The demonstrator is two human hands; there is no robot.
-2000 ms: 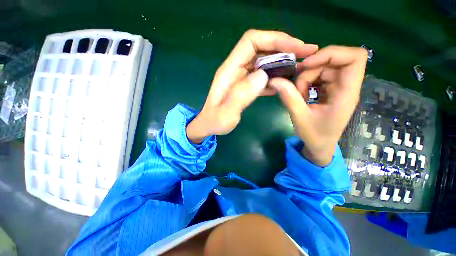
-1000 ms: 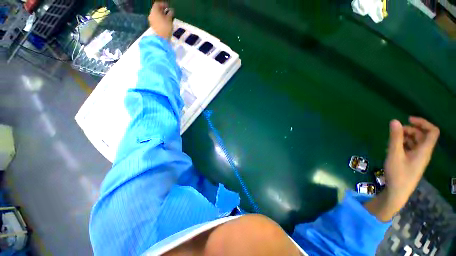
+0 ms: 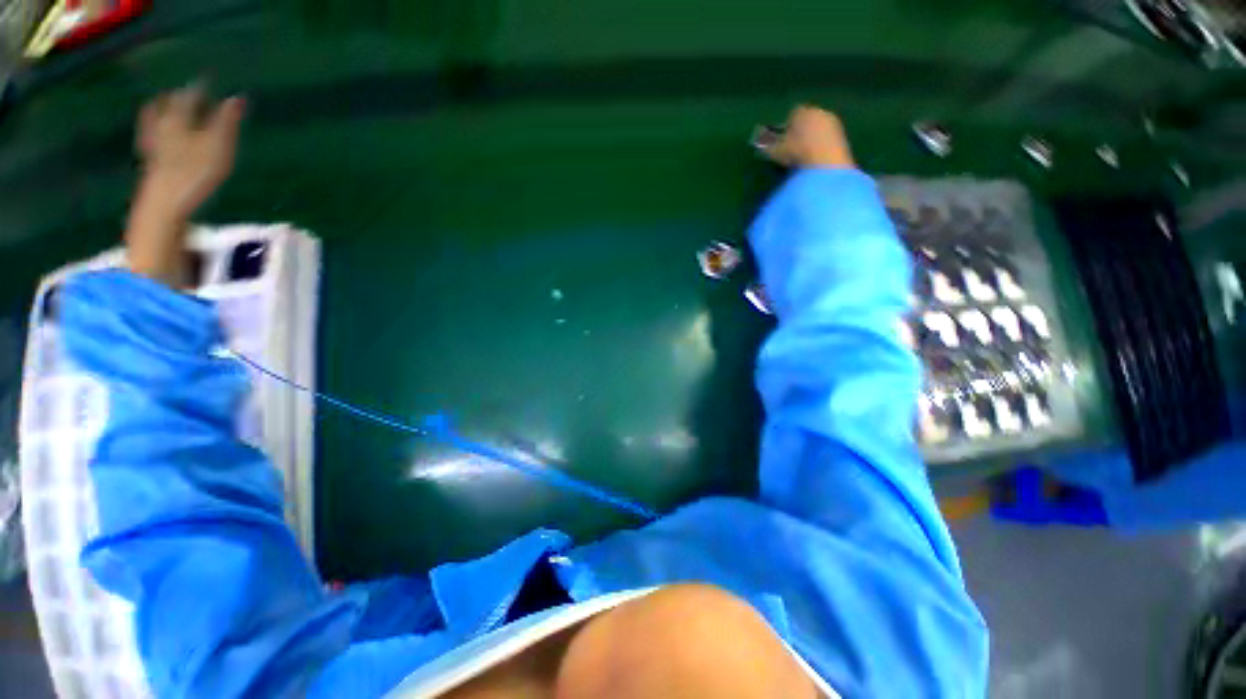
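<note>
My left hand (image 3: pixel 187 148) is over the top of the white tray (image 3: pixel 303 396), blurred, fingers apart, with nothing seen in it. A black-faced watch (image 3: pixel 247 260) sits in a tray pocket beside my left wrist. My right hand (image 3: pixel 812 138) reaches forward on the mat with its fingertips at a small open watch case (image 3: pixel 768 138); whether it grips the case cannot be told. Another open watch case (image 3: pixel 717 260) lies nearer me, and one more (image 3: pixel 760 296) is partly hidden by my right sleeve.
A clear tray (image 3: pixel 1004 437) with rows of white L-shaped parts lies right of my right arm. A black ribbed tray (image 3: pixel 1148 341) is beyond it. Several watch cases (image 3: pixel 933 137) lie behind them. A thin blue cord (image 3: pixel 519 471) crosses the green mat (image 3: pixel 547 205) from my left sleeve.
My left hand has come back from the tray's far end and opened. My right hand has moved to a watch case on the mat. The view has turned to the right.
</note>
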